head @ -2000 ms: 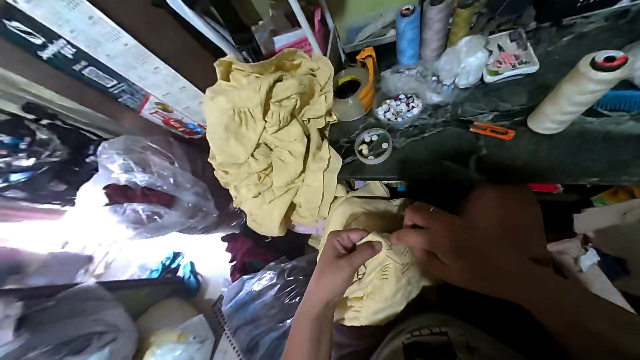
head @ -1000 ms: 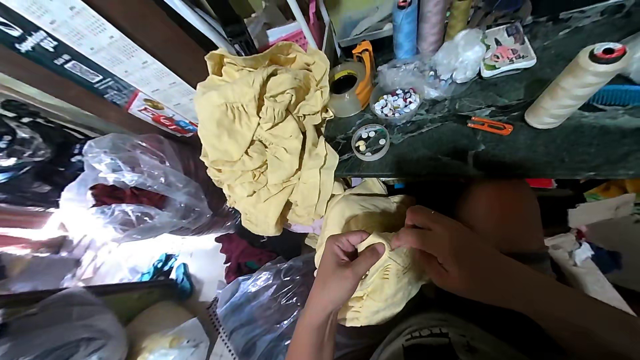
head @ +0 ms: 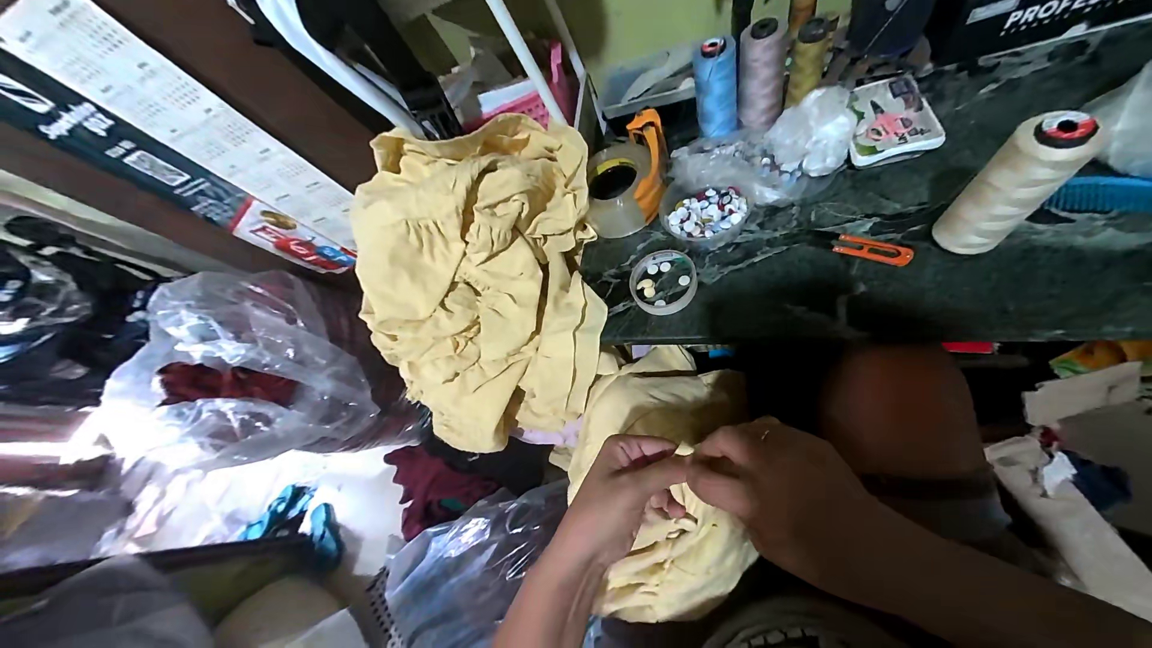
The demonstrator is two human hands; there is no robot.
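Yellow gathered fabric [head: 666, 576] lies over my lap. My left hand [head: 630, 490] pinches a small fold of it between thumb and fingers. Close against it, my right hand [head: 756, 486] grips the same fold from the other side; its fingertips are partly hidden, and a needle cannot be made out. A heap of similar yellow garments [head: 477, 279] hangs over the left end of the dark marble counter, just beyond my hands. On the counter near that heap stand a small round dish with a few buttons [head: 663, 283] and a fuller tub of buttons [head: 706, 214].
Orange thread snips [head: 873, 250] and a large cream thread cone [head: 1017, 182] rest on the marble counter [head: 774, 310]. Behind are a tape dispenser [head: 630, 175], blue thread [head: 715, 88] and a small tray [head: 895, 121]. Plastic bags [head: 243, 360] stand at left; my knee is under the counter edge.
Both hands remain at the yellow fabric on my lap. The fingers have shifted, and a small tip of cloth now stands up between them.
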